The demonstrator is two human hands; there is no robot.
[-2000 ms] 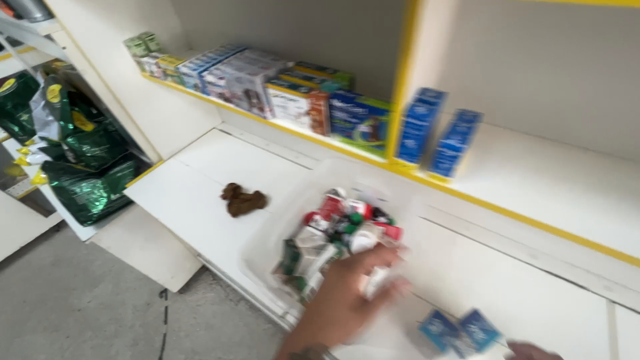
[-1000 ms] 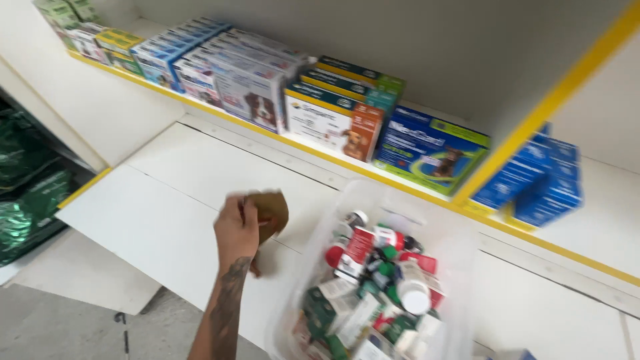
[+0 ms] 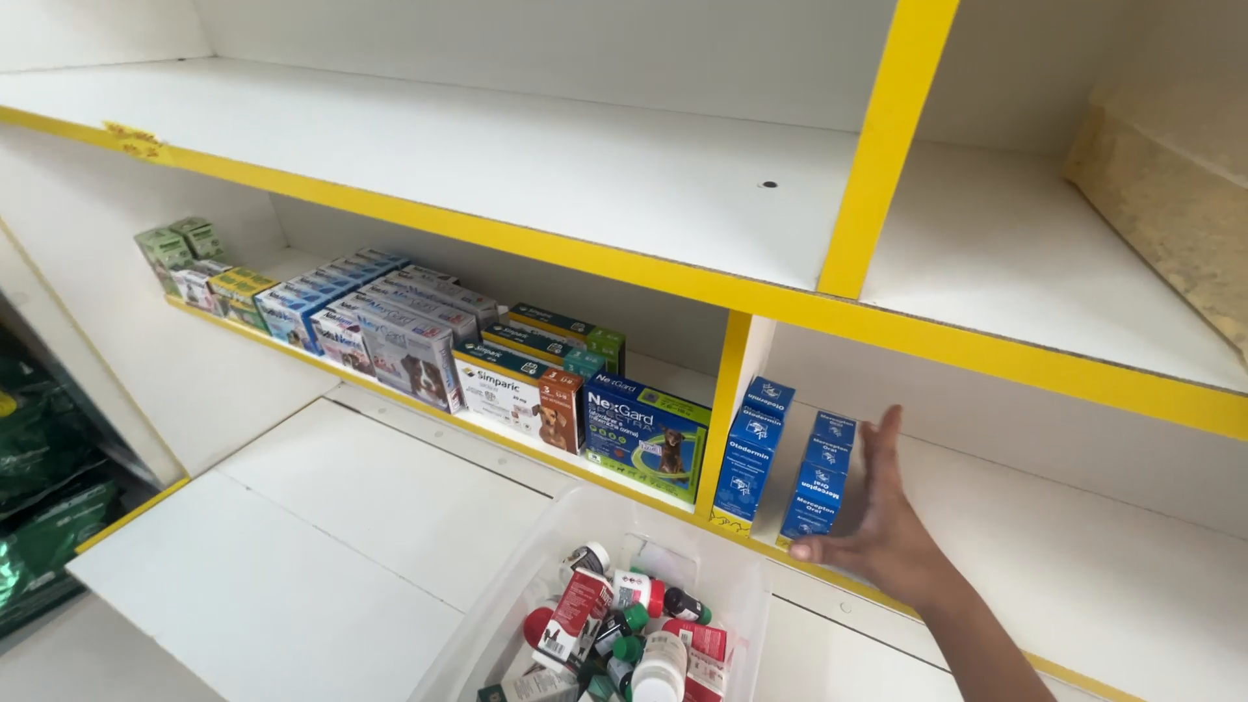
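At the right shelf compartment is my right hand, its thumb near the lower front corner of a row of blue Mercepton Oral boxes and its fingers spread upward along their right side. Whether the palm touches the boxes cannot be told. Left of them, beside the yellow-edged divider, stands a row of blue Otodermin boxes, with a narrow gap between the two rows. Below, a clear plastic bin holds a jumble of small medicine bottles and cartons, among them a white bottle and a red-and-white carton. My left hand is out of view.
Left of the divider stand a NexGard Spectra box, Simparic boxes and more pet medicine boxes. A yellow-edged shelf runs above. Green shiny bags lie at far left, and a tan block-like thing sits at upper right.
My left hand, earlier at a brown thing on the white surface, has left the view, and the brown thing no longer shows. My right hand has come to the blue boxes. The view has shifted up and right.
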